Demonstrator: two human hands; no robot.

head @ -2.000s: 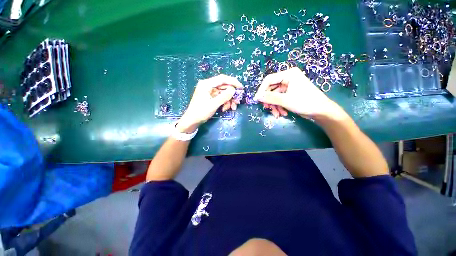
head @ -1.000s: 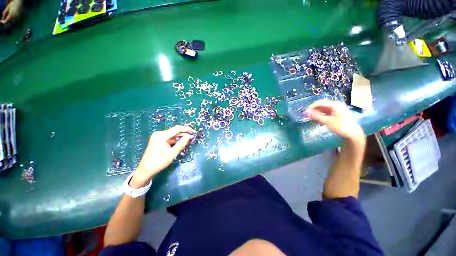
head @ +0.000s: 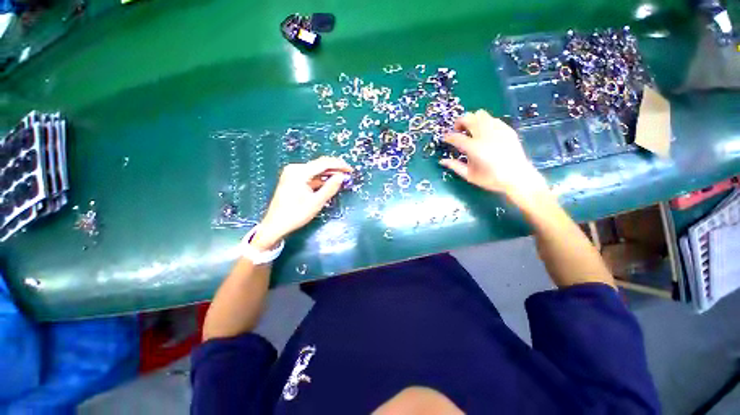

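Loose small rings (head: 389, 158), silvery and copper-coloured, lie scattered on the green bench in front of me. My left hand (head: 304, 194) is at the left edge of the scatter, thumb and forefinger pinched on a small purplish part (head: 346, 180). Its exact shape is too small to tell. My right hand (head: 487, 154) is at the right edge of the scatter, thumb and fingers apart; no held part can be made out. A clear blister tray (head: 247, 174) lies left of the rings, with small dark clusters on it.
A large-compartment plastic tray (head: 552, 144) heaped with rings is at the right, beside a cardboard piece (head: 653, 123). Stacked pocket trays (head: 50, 166) lean at the far left, near a small cluster of parts (head: 88, 223). A black object (head: 302, 34) lies at the back.
My right hand has moved left from the large-compartment tray to the ring scatter. My left hand stays by the scatter, still pinched. The camera view has shifted.
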